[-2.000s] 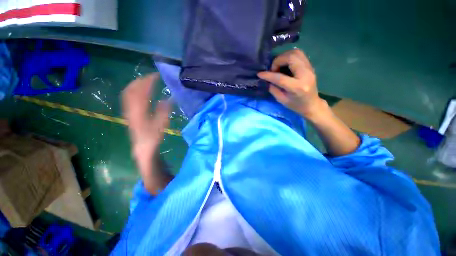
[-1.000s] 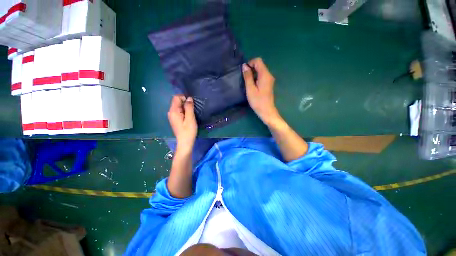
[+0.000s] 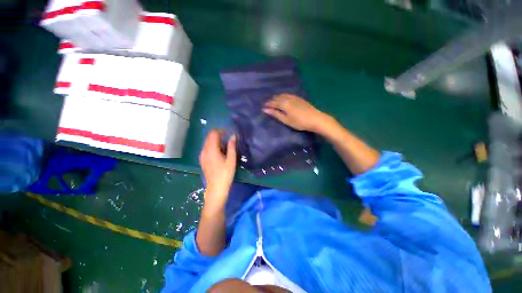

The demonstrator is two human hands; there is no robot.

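Note:
A dark grey-purple poly mailer (image 3: 260, 134) lies flat on the green bench in front of me, its shiny black edge nearest me. My right hand (image 3: 293, 113) rests on the upper middle of the mailer, palm down, fingers pointing left. My left hand (image 3: 218, 157) is at the mailer's left edge, thumb and fingers slightly apart; whether it pinches the edge is hard to tell in the blur. No white box shows in either hand.
White boxes with red bands (image 3: 117, 123) are stacked at the left of the bench. A grey metal bracket (image 3: 435, 63) stands at the far right. Clear plastic trays (image 3: 499, 194) lie at the right edge. A blue stool (image 3: 74, 171) and a brown carton (image 3: 28, 266) are on the floor at left.
My right hand has moved from the mailer's right edge onto its upper middle. The mailer lies flatter and straighter. My left hand stays near its left edge. The camera view has tilted.

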